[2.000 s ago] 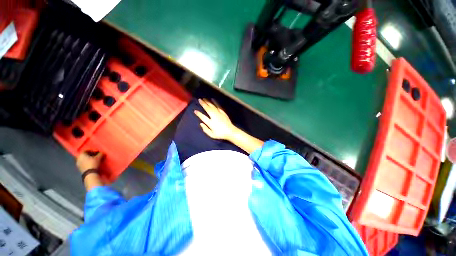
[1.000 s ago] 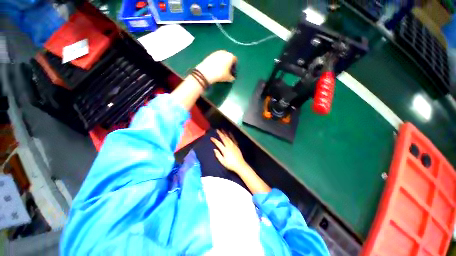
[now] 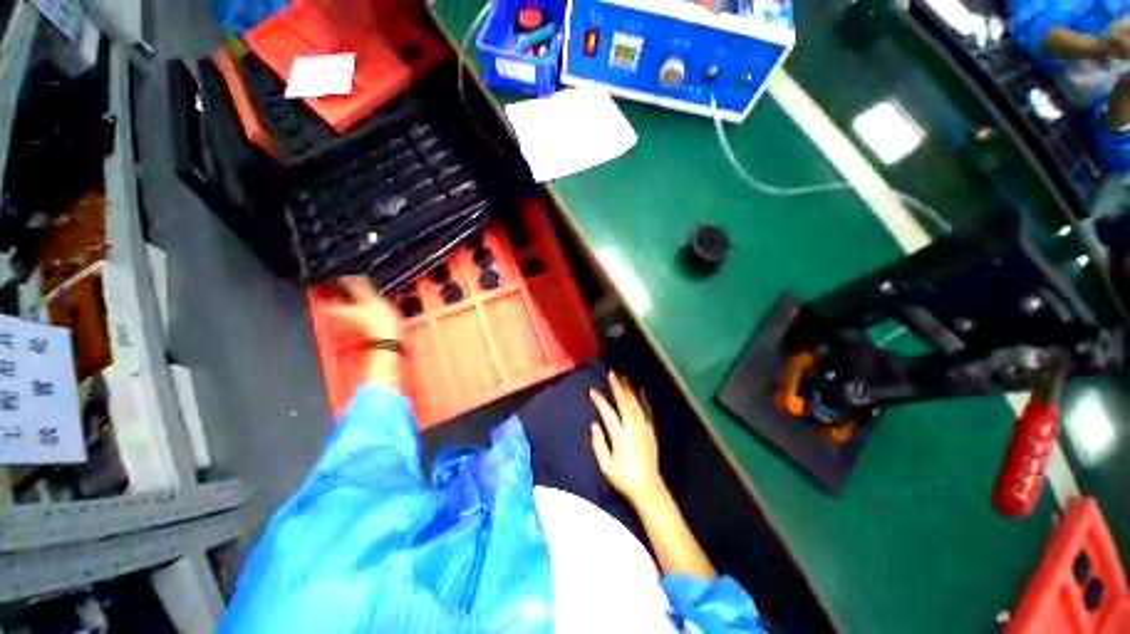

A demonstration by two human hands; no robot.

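My left hand [image 3: 362,317] is blurred over the left end of the red tray [image 3: 440,369], just below the stacked black trays; whether it holds anything cannot be told. Several black round parts [image 3: 452,292] sit in the red tray's upper pockets, some hidden by the black trays. One black round part [image 3: 709,248] stands alone on the green bench. My right hand [image 3: 628,442] rests on my dark-clothed thigh, fingers spread, empty. The hand press [image 3: 917,334] stands on the bench, with its orange-and-black fixture [image 3: 820,394] low on the base and its red handle [image 3: 1029,458] at the right.
Stacked black trays [image 3: 390,204] lean beside another red tray with a white label [image 3: 320,76]. A blue control box [image 3: 675,56], blue bin [image 3: 521,50] and paper slip [image 3: 570,130] are on the bench's far left. Another red tray [image 3: 1072,582] is at lower right. A coworker's hands show at upper right.
My left hand has moved from above the bench back to the red tray at left. A black round part now stands on the bench. My right hand stays on my thigh; the view has shifted left.
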